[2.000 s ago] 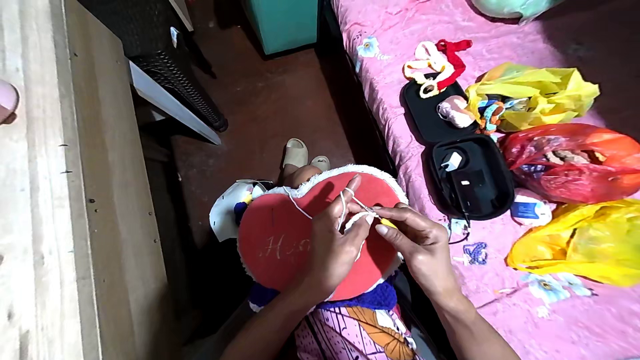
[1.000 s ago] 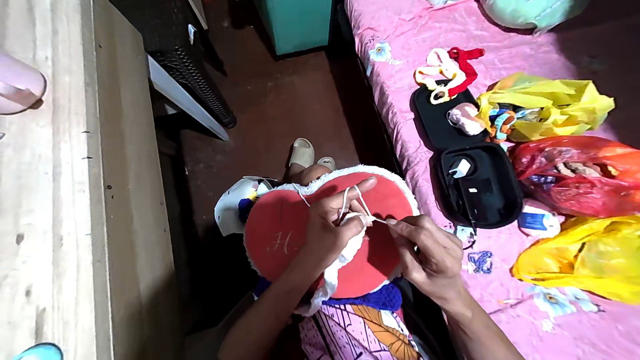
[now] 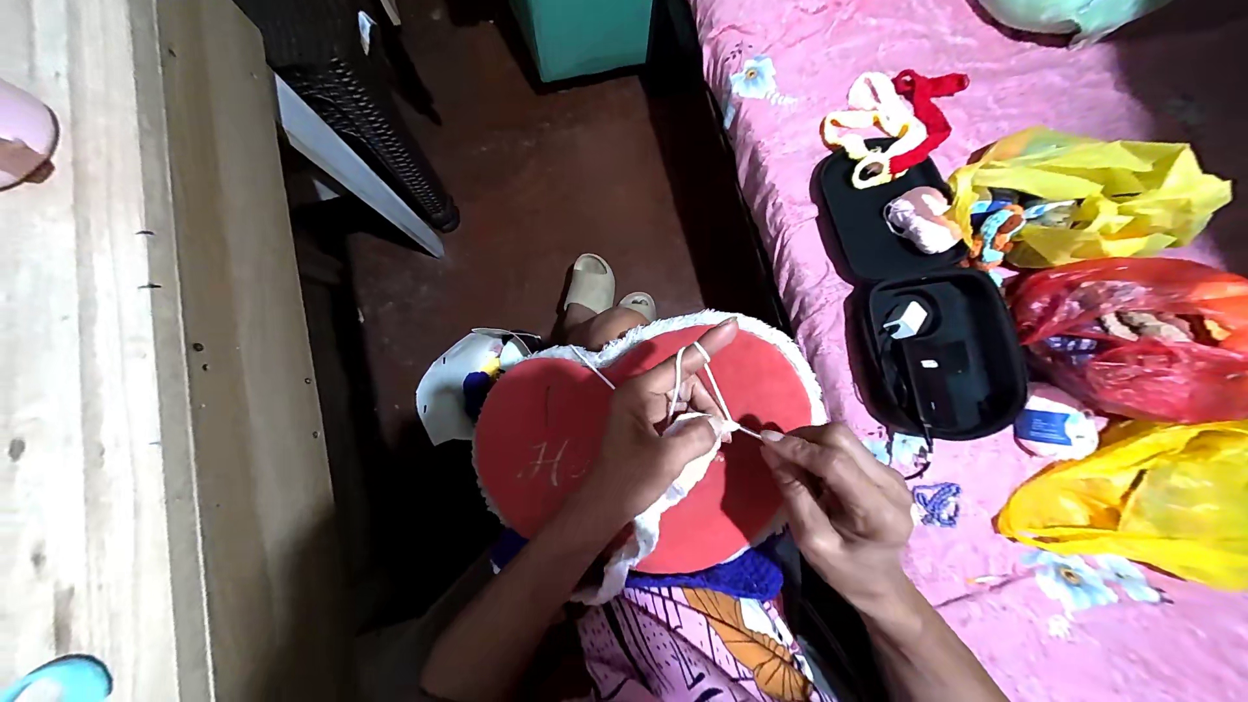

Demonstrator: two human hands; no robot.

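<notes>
A red heart-shaped cushion (image 3: 561, 409) with white fluffy trim and writing lies on my lap. Above it my left hand (image 3: 663, 424) pinches a white crocheted strip (image 3: 673, 497) between thumb and fingers, its index finger raised with white yarn (image 3: 715, 375) looped round it. My right hand (image 3: 838, 487) grips a thin crochet hook (image 3: 749, 431), whose tip meets the strip's top edge; most of the hook is hidden by the fingers. The strip hangs down across the cushion's lower edge.
On the pink bedsheet (image 3: 985, 624) at right lie an open black case (image 3: 1014, 390), yellow bags (image 3: 1160, 507), a red bag (image 3: 1121, 341), a yarn ball (image 3: 1058, 424) and red and cream crochet pieces (image 3: 921, 117). A wooden table (image 3: 88, 390) stands left, a dark woven chair (image 3: 361, 107) beyond.
Between two seconds ago and now, my right hand has moved a little away from my left, and more of the white strip shows below my left hand. The view has shifted somewhat.
</notes>
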